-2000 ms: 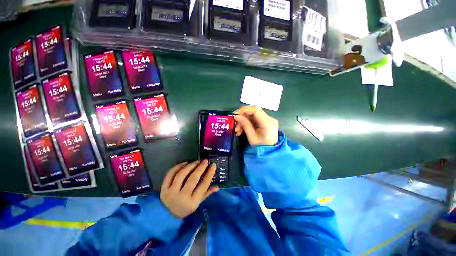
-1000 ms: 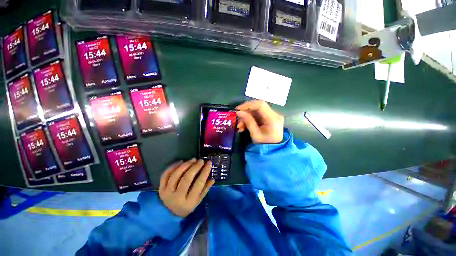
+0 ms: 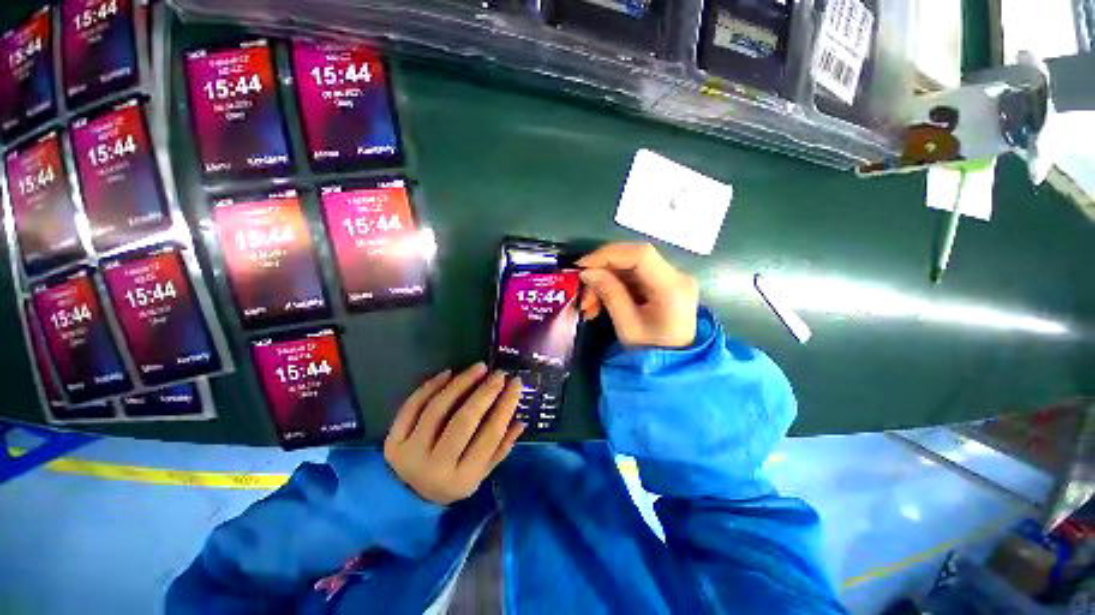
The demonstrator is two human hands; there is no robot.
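A black keypad phone (image 3: 544,399) lies face up on the dark green bench near its front edge. A red-purple printed screen film (image 3: 536,315) reading "15:44" lies over its screen, with a dark glossy strip of phone showing above it. My right hand (image 3: 642,297) pinches the film's upper right corner between thumb and finger; the fingertips hide that corner. My left hand (image 3: 454,433) rests flat-fingered on the phone's lower left side and steadies it, covering part of the keys.
Loose films (image 3: 370,246) lie left of the phone, with stacked film sheets (image 3: 154,300) farther left. A white card (image 3: 674,202) and thin white strip (image 3: 783,309) lie right. A clear phone tray (image 3: 769,102) spans the back. A green pen-like stick (image 3: 947,228) stands out at right.
The camera view has shifted, so the bench items sit differently. The film now lies slightly lower on the phone, with more dark phone face above it. Both hands keep nearly the same pose.
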